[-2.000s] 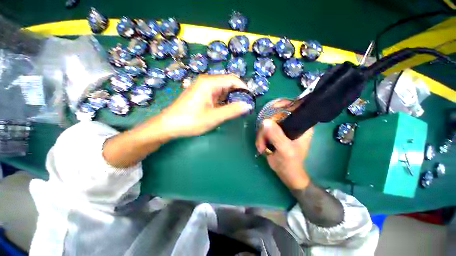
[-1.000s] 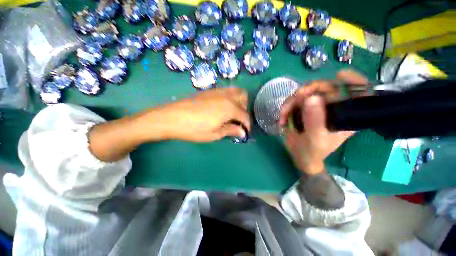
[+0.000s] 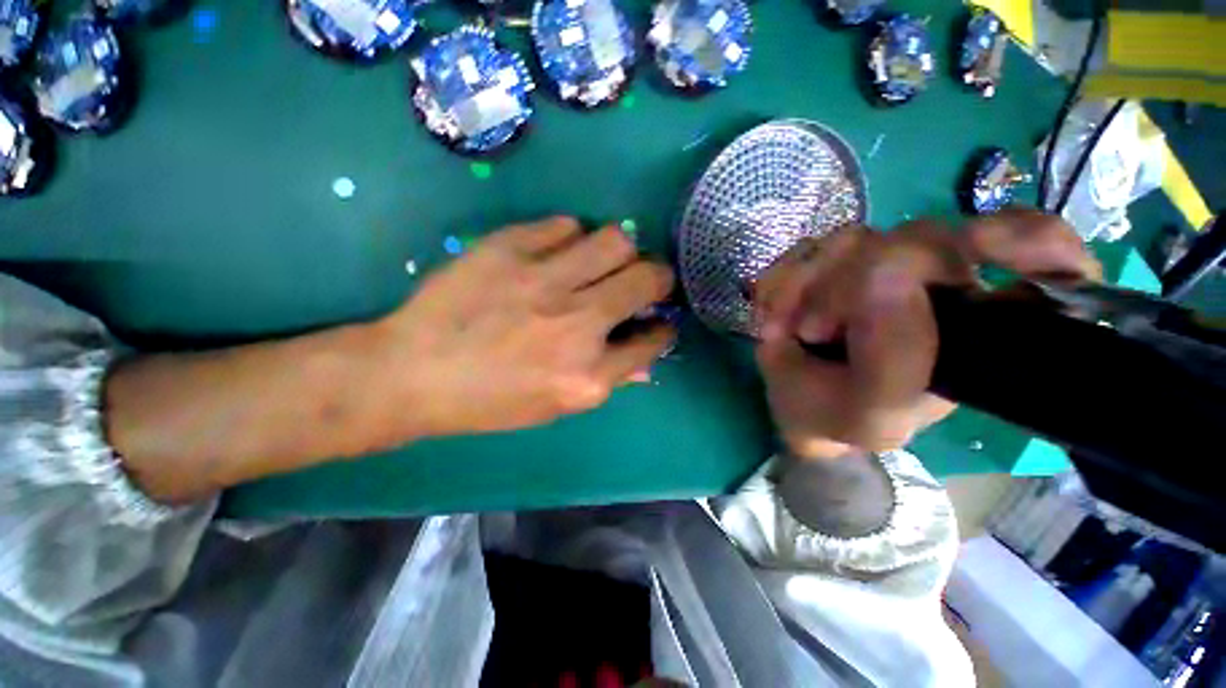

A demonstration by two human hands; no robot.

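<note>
My left hand (image 3: 518, 329) lies low over the green mat, its fingertips closed round a module (image 3: 656, 320) that is mostly hidden beneath them. My right hand (image 3: 874, 336) is blurred and holds the black electric screwdriver (image 3: 1062, 383), which lies nearly level and points left, its rear running out to the right. The fingers of my right hand are over the lower right rim of the round silver screw dish (image 3: 766, 202). Whether they hold a screw cannot be told.
Several blue circuit-board modules (image 3: 473, 89) lie along the top, and one sits alone (image 3: 992, 180) at the right. A crumpled clear bag (image 3: 1105, 161), a black cable (image 3: 1076, 101) and yellow strips (image 3: 1170, 57) are at upper right. Small coloured scraps dot the mat.
The view has moved closer and down. The screwdriver has swung from pointing down-left to nearly level. My right fingers have moved to the dish. My left hand has come lower with its module.
</note>
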